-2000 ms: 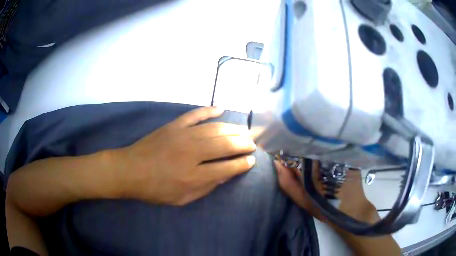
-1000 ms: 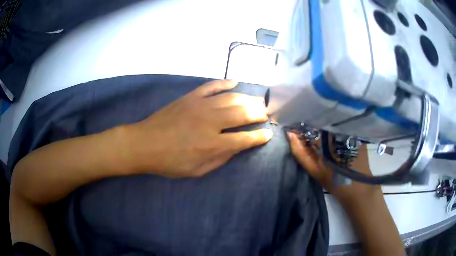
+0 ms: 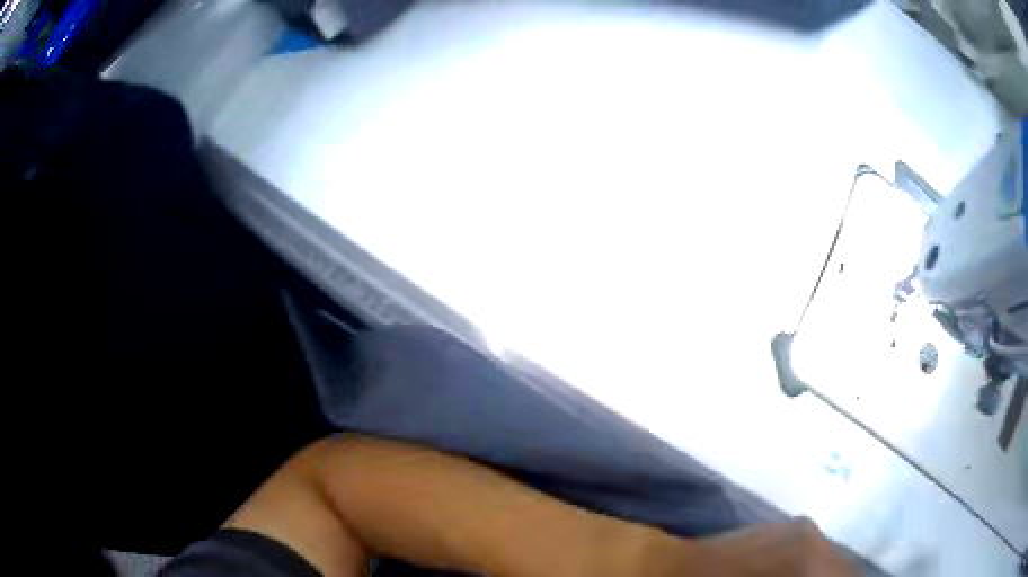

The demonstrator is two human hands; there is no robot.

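The dark grey garment piece hangs along the near edge of the white table, partly behind my left forearm. My left hand is blurred at the bottom right, over the table edge and cut off by the picture's bottom; its fingers do not show clearly, so its grip cannot be told. My right hand is not in view. The white lockstitch machine head is cut off by the right edge. Its presser foot shows above the needle plate and bed, with no cloth under it.
The white table is brightly lit. A measuring strip runs along its near edge. A large black mass, unclear in detail, fills the left. Grey cloth lies at the far edge. Blue items show at the top left.
The view has swung left, so the machine sits farther right. The garment has left the machine bed and now hangs at the table edge. My left hand has moved off the bed; my right is out of view.
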